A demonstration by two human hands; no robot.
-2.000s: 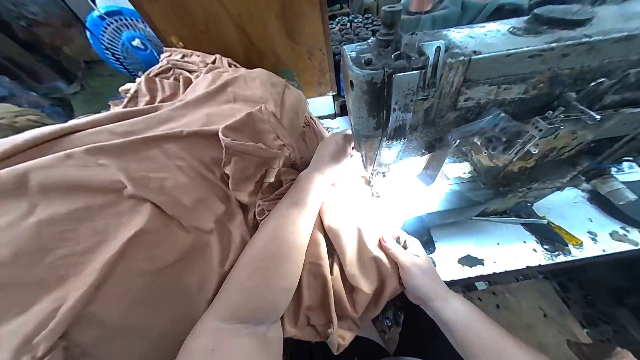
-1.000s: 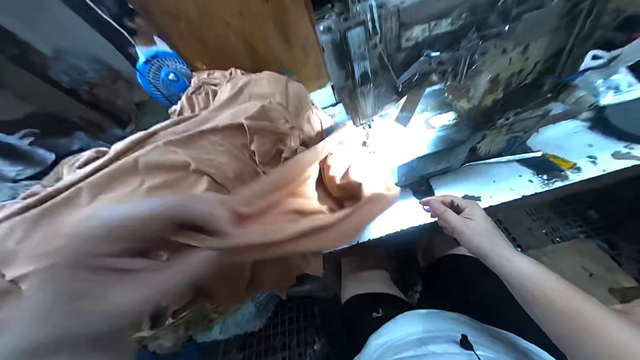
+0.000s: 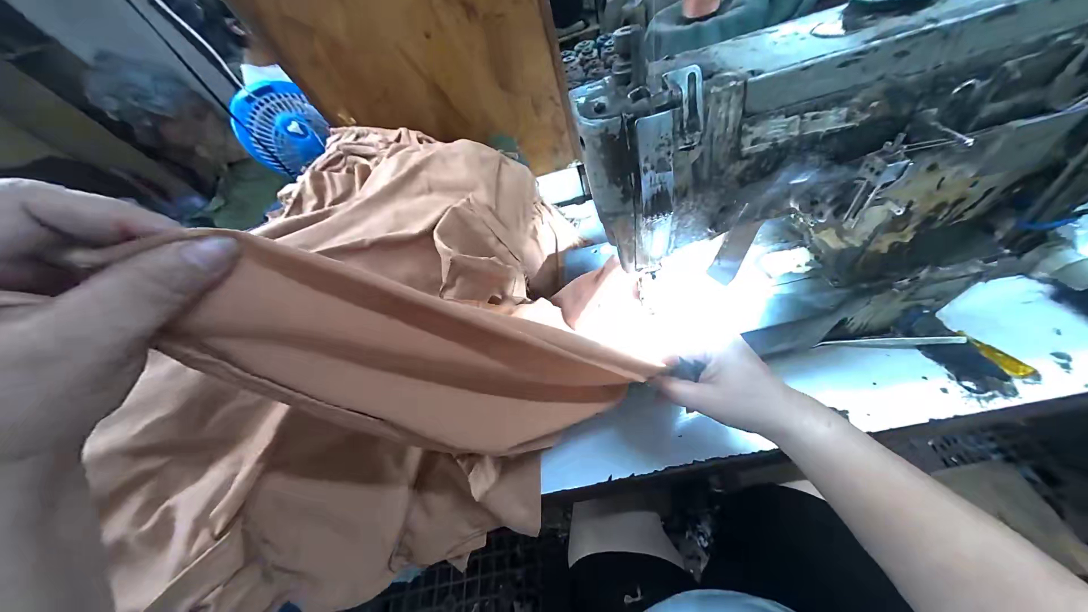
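A length of tan fabric is stretched between my two hands, its folded edge uppermost. My left hand, large at the left edge, pinches one end between thumb and fingers. At the other end, just in front of the sewing machine's needle area, my right hand grips the cloth; glare partly washes out its fingers. The worn metal sewing machine stands at the upper right, its lamp lighting the bed brightly. Part of the fabric lies close to the needle; whether the presser foot holds it cannot be told.
More tan cloth is heaped at the left and hangs over the front edge of the white worktable. Behind it stand a blue fan and a wooden panel. A yellow-handled tool lies at the right. A person's sleeve shows behind the machine.
My left hand, near the needle two seconds ago and blurred at the lower left one second ago, is now raised at the left with fabric. My right hand, apart from the cloth one second ago, now grips it.
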